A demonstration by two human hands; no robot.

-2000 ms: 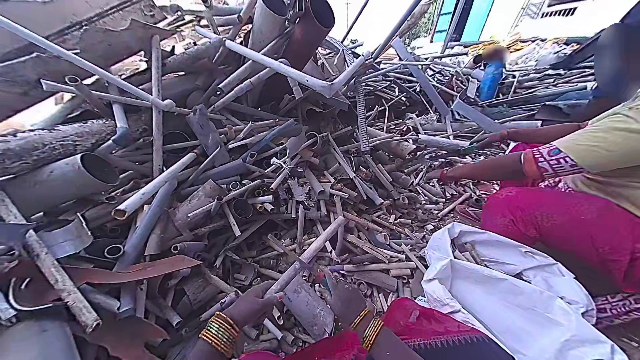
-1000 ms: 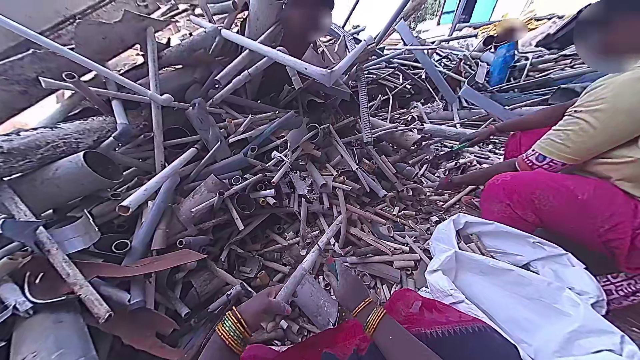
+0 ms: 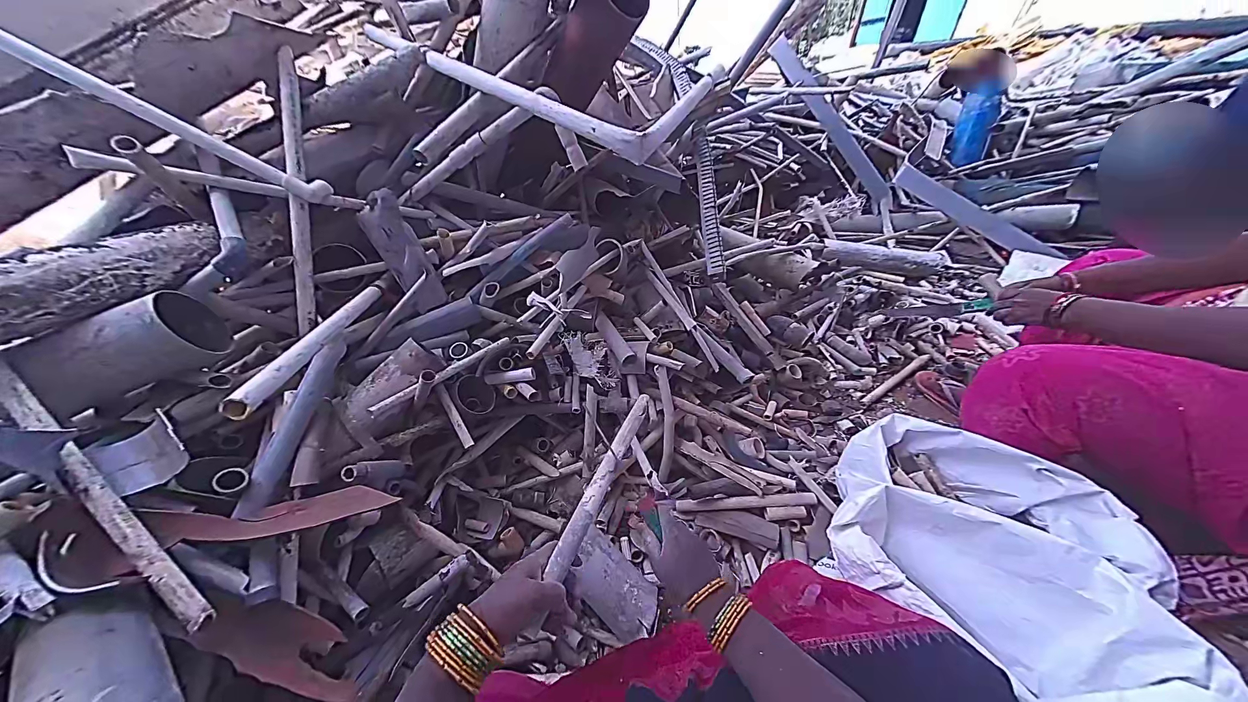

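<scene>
My left hand (image 3: 526,597), with bangles at the wrist, grips the lower end of a pale plastic pipe piece (image 3: 597,492) that slants up and to the right. Close by on the right, my right hand (image 3: 682,558) is closed around something with a green and red part (image 3: 651,517); the rest of that item is hard to make out. Between and below the hands lies a flat grey curved scrap (image 3: 614,587). Short pipe offcuts (image 3: 741,502) surround both hands.
Long pipes (image 3: 546,112) and wide tubes (image 3: 127,341) are heaped ahead and left. A white sack (image 3: 1004,556) holding pipe pieces lies at the right. Beyond it a person in pink clothing (image 3: 1102,419) sits with both hands (image 3: 1033,297) close together. A blue object (image 3: 975,127) stands farther back.
The co-worker's hands, apart and low over the heap before, are now together and higher. Someone seen behind the heap at the top one second ago is out of view. My left hand keeps hold of a pipe.
</scene>
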